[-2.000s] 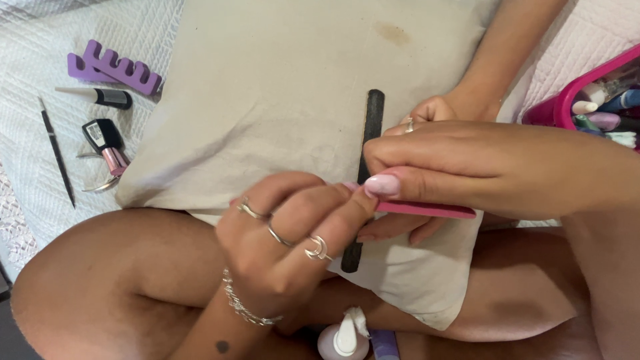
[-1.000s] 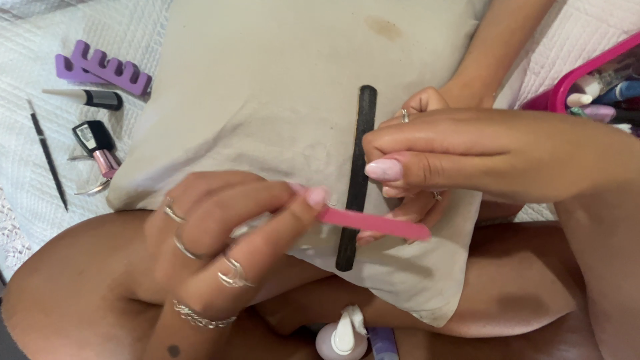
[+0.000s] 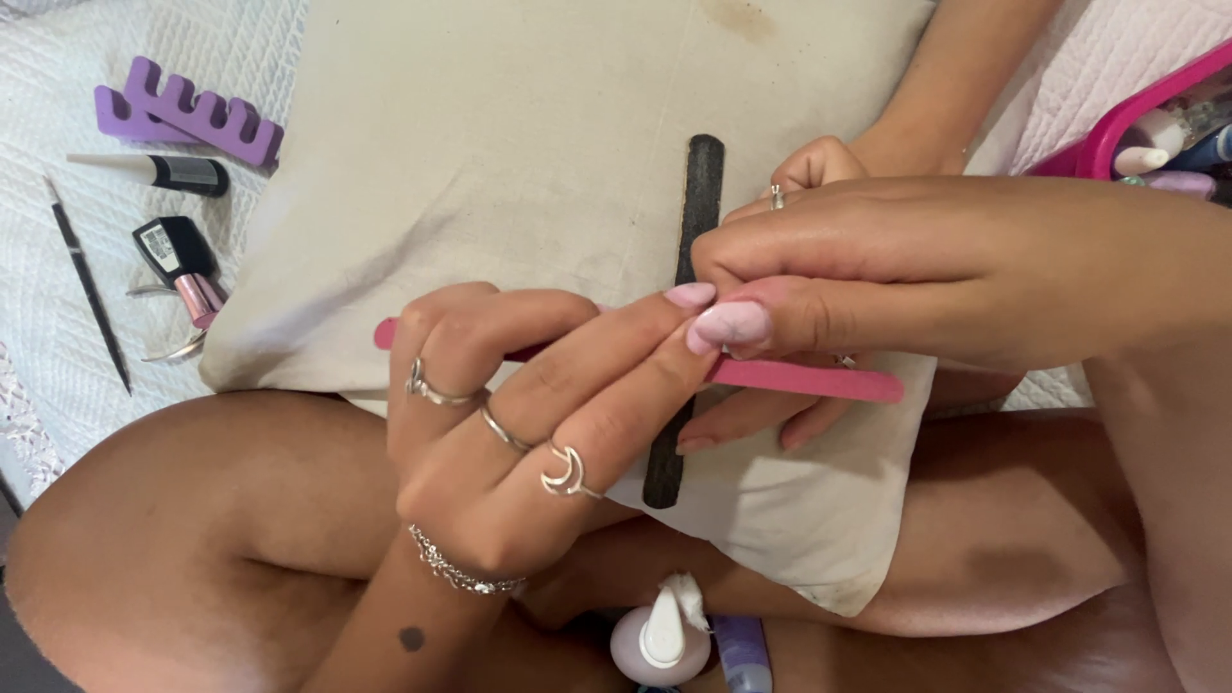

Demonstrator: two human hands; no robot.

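Observation:
My left hand [image 3: 520, 414], wearing rings and a chain bracelet, pinches a pink nail file [image 3: 818, 378] whose ends show on both sides of the fingers. Its fingertips meet the thumb of my right hand [image 3: 866, 279], which comes in from the right, curled over another person's hand [image 3: 818, 166]. The held finger and the contact with the file are mostly hidden. Lower fingers of the other person's hand show below the pink file. Beneath the hands, a black nail file [image 3: 704, 183] lies lengthwise on a beige cushion [image 3: 481, 125].
At left on the quilt are purple toe separators [image 3: 207, 115], a nail polish bottle [image 3: 183, 250], another bottle with a long pale cap [image 3: 188, 175] and a thin brush [image 3: 89, 284]. A pink basket [image 3: 1107, 144] stands right; a pump bottle [image 3: 659, 645] and a purple tube [image 3: 743, 654] are below.
One second ago my left hand was farther left, with the pink file apart from my right thumb. Now its fingertips are back against that thumb. My right hand has hardly moved.

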